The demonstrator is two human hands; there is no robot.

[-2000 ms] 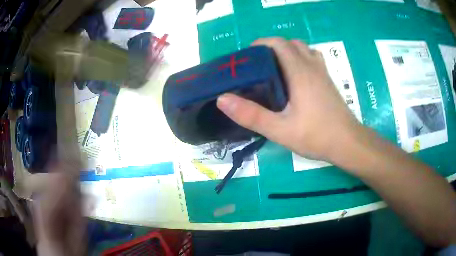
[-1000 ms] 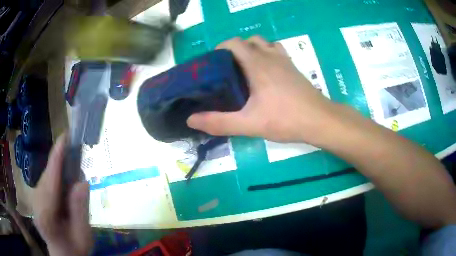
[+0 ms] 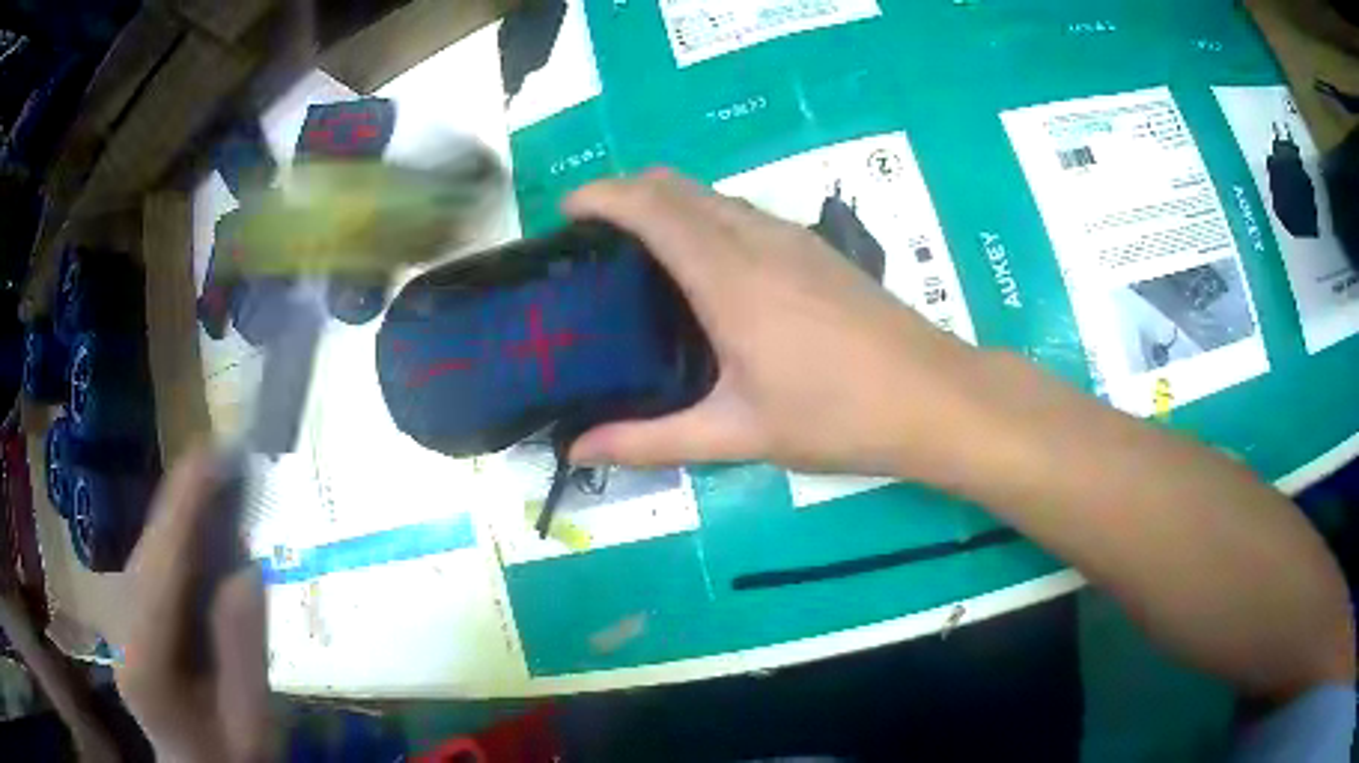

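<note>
My right hand (image 3: 775, 336) grips the right end of a dark blue speaker (image 3: 514, 343). A red minus and plus face up on its panel. The thumb is at the lower edge, and a dark strap (image 3: 555, 492) hangs below. My left hand (image 3: 194, 596) is shut on the grip of a mallet (image 3: 358, 216), whose yellow head is motion-blurred just above and left of the speaker. The head and speaker appear apart, though blur makes this hard to tell. A dark panel with a red mark (image 3: 346, 128) lies behind the mallet head.
A cardboard tray (image 3: 176, 336) at the left holds several dark speakers (image 3: 105, 403). Other dark parts lie partly hidden behind the mallet. Teal printed sheets (image 3: 976, 209) cover the bench. A thin dark strip (image 3: 865, 564) lies by the near edge. Something red (image 3: 499, 741) is below the bench.
The speaker has turned so its plus/minus panel faces more toward me, and its dark opening is now hidden. It has shifted left since the oldest frame. The mallet head has moved down from one second ago.
</note>
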